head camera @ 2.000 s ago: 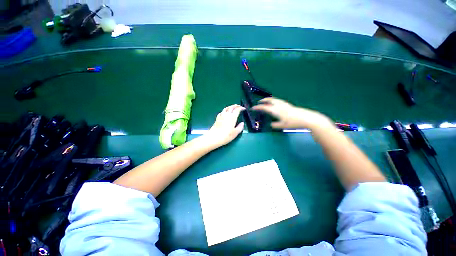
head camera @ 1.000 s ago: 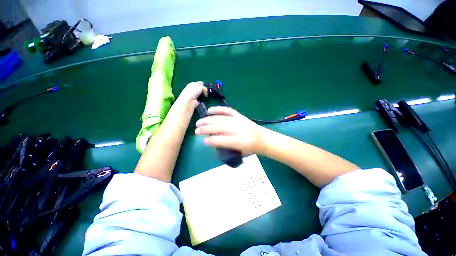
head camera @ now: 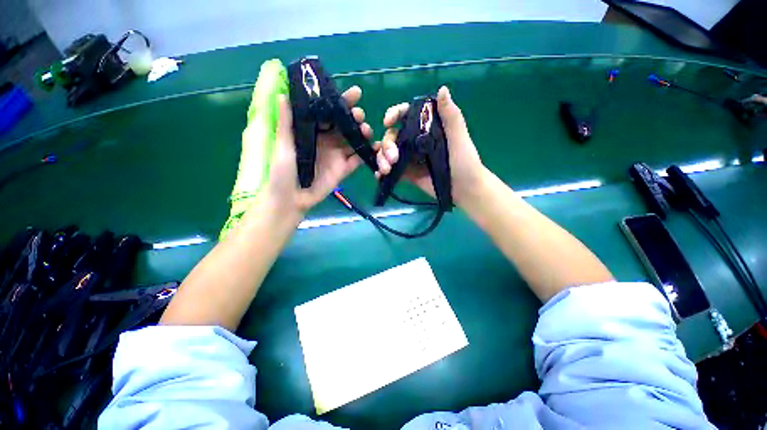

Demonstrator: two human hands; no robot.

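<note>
My left hand (head camera: 324, 159) holds a black battery clamp (head camera: 320, 113) upright, its nose up and its two handles spread downward. My right hand (head camera: 450, 155) holds a second black battery clamp (head camera: 423, 143) beside it, also nose up. Copper-coloured jaws show in the nose openings of both. A black clamp cable (head camera: 404, 233) loops below the right clamp to a blue plug with a red part (head camera: 341, 198) under the hands. The fingertips of the two hands are close together. A white sticker sheet (head camera: 362, 336) with rows of small marks lies below.
A green folded fabric roll (head camera: 256, 143) lies behind my left hand. A pile of black clamps (head camera: 59, 294) is at the left. A phone (head camera: 667, 264) and paired black-ended leads (head camera: 673, 189) lie at the right. Another clamp (head camera: 577, 120) lies beyond; a person's hand (head camera: 757, 101) shows at the right edge.
The hands have lifted apart from working close over the bench, and each now holds a clamp up. The phone, earlier partly seen as a dark strip, shows fully.
</note>
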